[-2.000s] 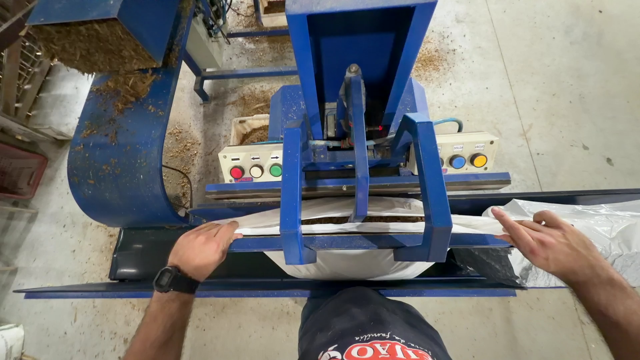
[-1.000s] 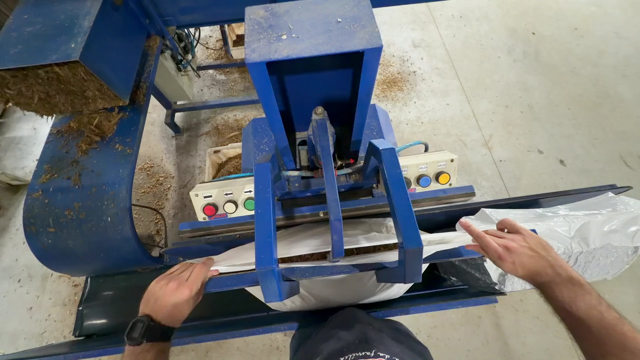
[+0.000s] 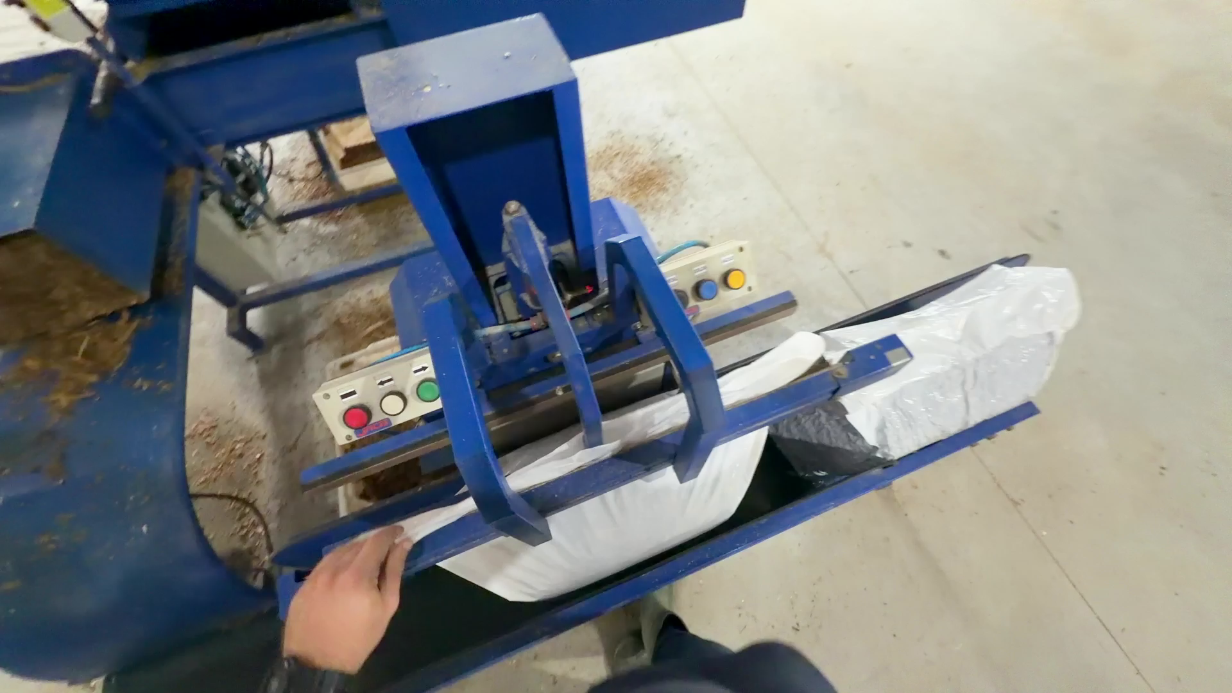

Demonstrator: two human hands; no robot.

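My left hand [image 3: 345, 597] pinches the left end of the top edge of a white plastic bag [image 3: 616, 510], beside the near bar of a blue bag-sealing frame [image 3: 770, 414]. The bag stands in the trough under the frame, its upper edge between the near bar and the far bar [image 3: 751, 318]. At its right end the bag's top edge is loose and folded over the bar. My right hand is out of view. Another white plastic bag [image 3: 972, 356], shiny with a black patch, lies on the trough to the right.
A control panel with red, white and green buttons [image 3: 385, 397] sits left of the upright housing [image 3: 472, 87]; a second panel [image 3: 722, 279] is on the right. A blue chute [image 3: 87, 481] with brown fibrous material stands at left. The trough's near rail [image 3: 751, 558] runs diagonally.
My right hand has let go of the bag's right end and left the view. My left hand remains at the left end. The view has turned.
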